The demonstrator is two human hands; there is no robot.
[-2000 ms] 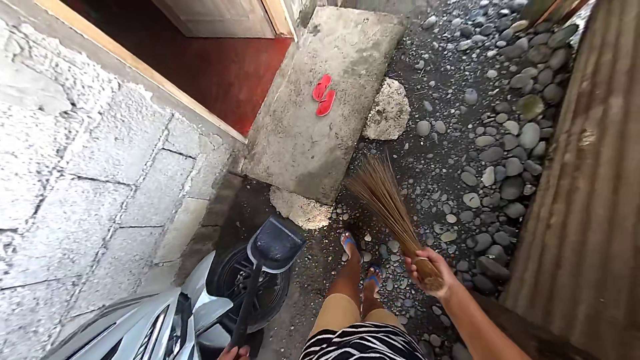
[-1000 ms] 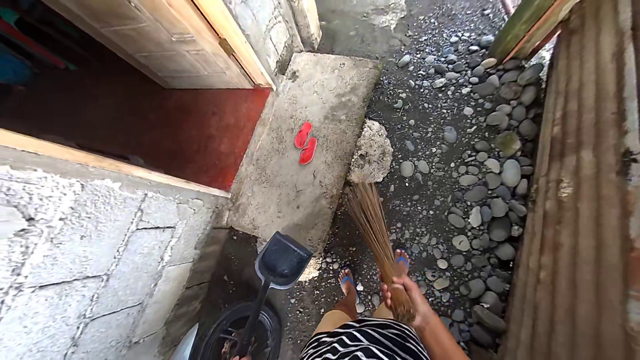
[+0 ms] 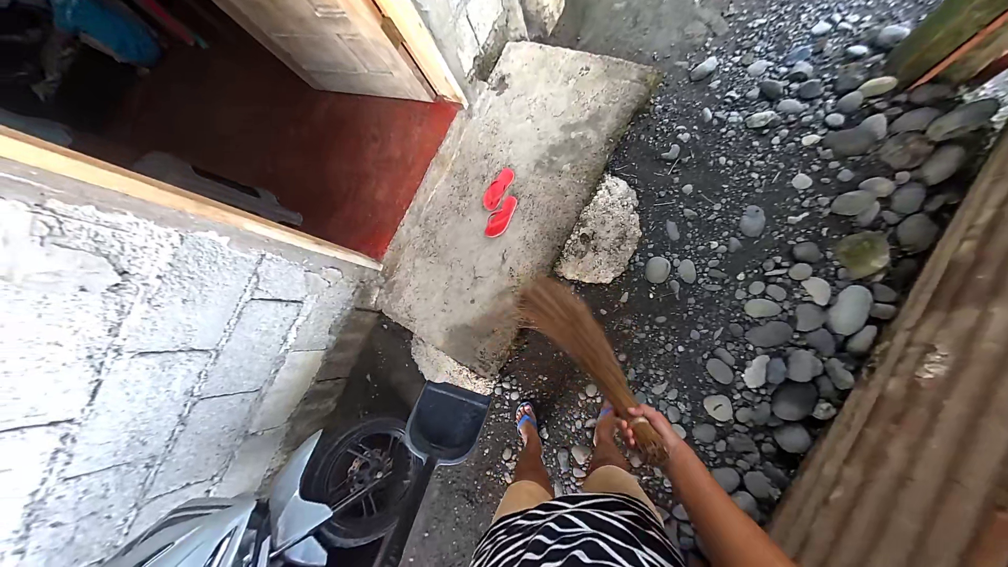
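My right hand (image 3: pixel 650 433) grips the bound end of a stick broom (image 3: pixel 587 339). The broom's bristles fan out, blurred, over the near right edge of a raised concrete slab (image 3: pixel 551 118). A black long-handled dustpan (image 3: pixel 447 421) is below the slab's near corner, its handle running down out of the frame. My left hand is outside the view. A pair of red flip-flops (image 3: pixel 499 203) lies on the slab.
A motorcycle (image 3: pixel 291 512) stands at lower left beside a concrete block wall (image 3: pixel 157 354). An open doorway with a red floor (image 3: pixel 339 157) adjoins the slab. A rough stone (image 3: pixel 602 232) touches its right side. Pebbles (image 3: pixel 795 366) and a corrugated metal sheet (image 3: pixel 898 425) are at right.
The broom's bristles have swung left onto the slab's edge from beside it. My left hand, partly visible at the dustpan's handle before, has gone out of view.
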